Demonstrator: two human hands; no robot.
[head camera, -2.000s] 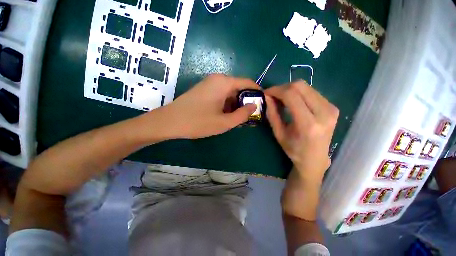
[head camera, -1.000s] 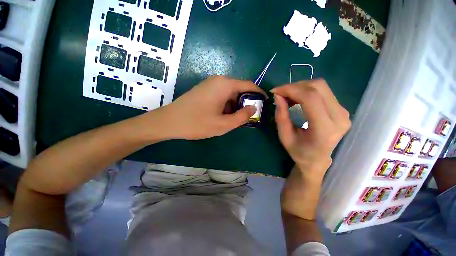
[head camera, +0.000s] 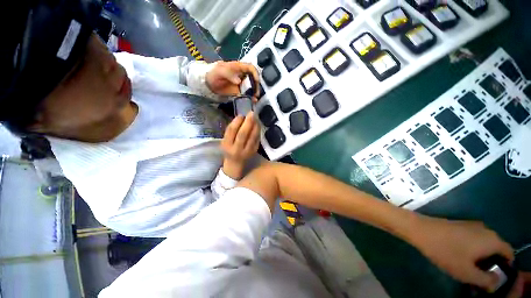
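My left hand (head camera: 460, 247) is at the lower right, its thumb and fingers closed on an open black watch case (head camera: 498, 275) with a white block inside. The case is partly covered by my fingers. Only a bit of my right hand (head camera: 520, 286) shows at the right edge, beside the case; the rest is cut off, and what it holds cannot be told. A thin pale line, perhaps the tweezers (head camera: 522, 248), lies above the case at the edge.
A white tray (head camera: 364, 99) holds rows of black cases, some with white-and-yellow blocks. A die-cut white sheet (head camera: 402, 201) lies on the green mat, with a white loop (head camera: 509, 166) beside it. A co-worker (head camera: 157, 128) sits close at left, holding small units near the tray.
The view has swung to the left, bringing the co-worker and left tray in. My hands and the case now show at the lower right, with the right hand mostly out.
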